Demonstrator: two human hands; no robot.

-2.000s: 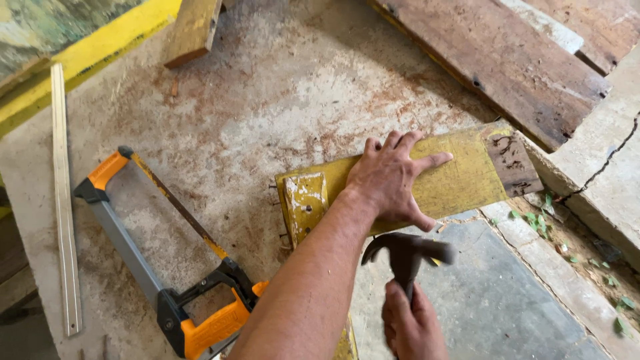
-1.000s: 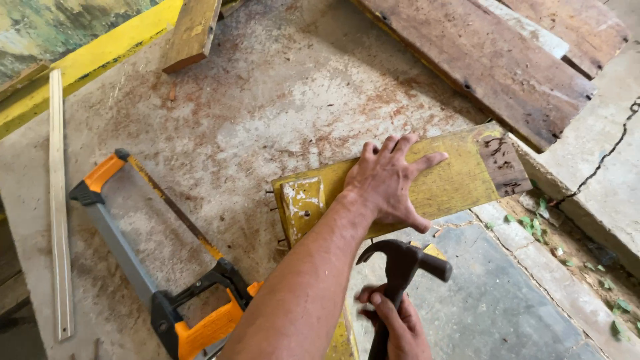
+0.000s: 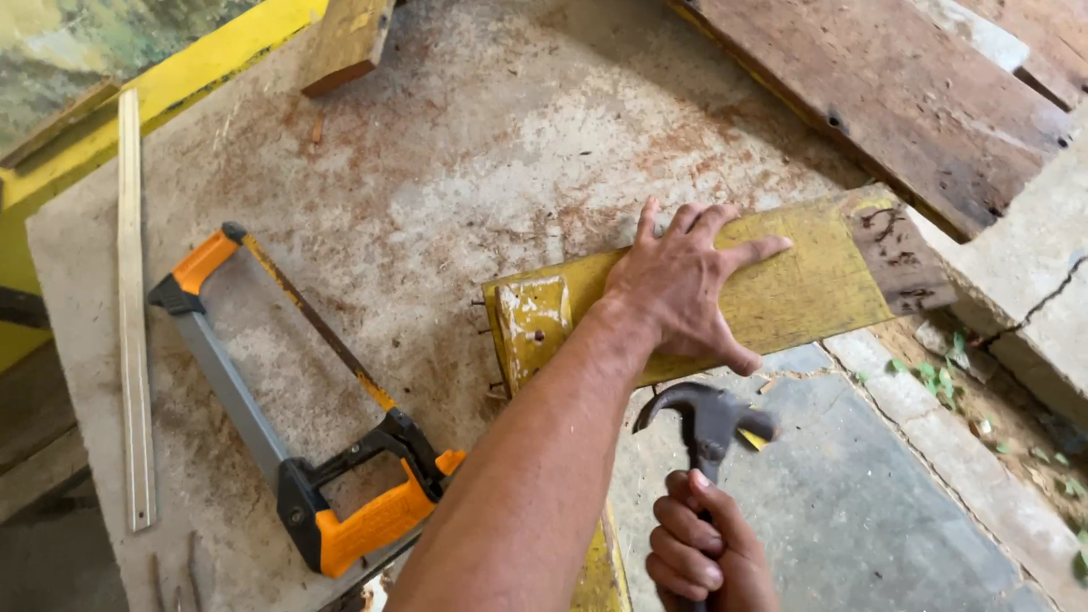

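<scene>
My left hand (image 3: 680, 285) presses flat, fingers spread, on a yellow-painted wooden board (image 3: 795, 280). A short yellow wood block (image 3: 534, 319) with chipped white paint lies on the board's left end, where several nails stick out of the edge. Below the board, my right hand (image 3: 710, 540) grips the handle of a claw hammer (image 3: 710, 421), its claw pointing left and its head near the board's lower edge. A hacksaw (image 3: 246, 399) with orange and black grips lies left of my forearm.
A slim ruler-like strip (image 3: 134, 314) lies at the concrete slab's (image 3: 408, 170) left edge. A wood offcut (image 3: 348, 47) sits at the top. Brown planks (image 3: 884, 93) lie upper right, above a cracked concrete ledge (image 3: 1037, 297). Loose nails (image 3: 192, 565) are at the lower left.
The hammer in my right hand has shifted and turned slightly below the board. My left hand stays spread on the board.
</scene>
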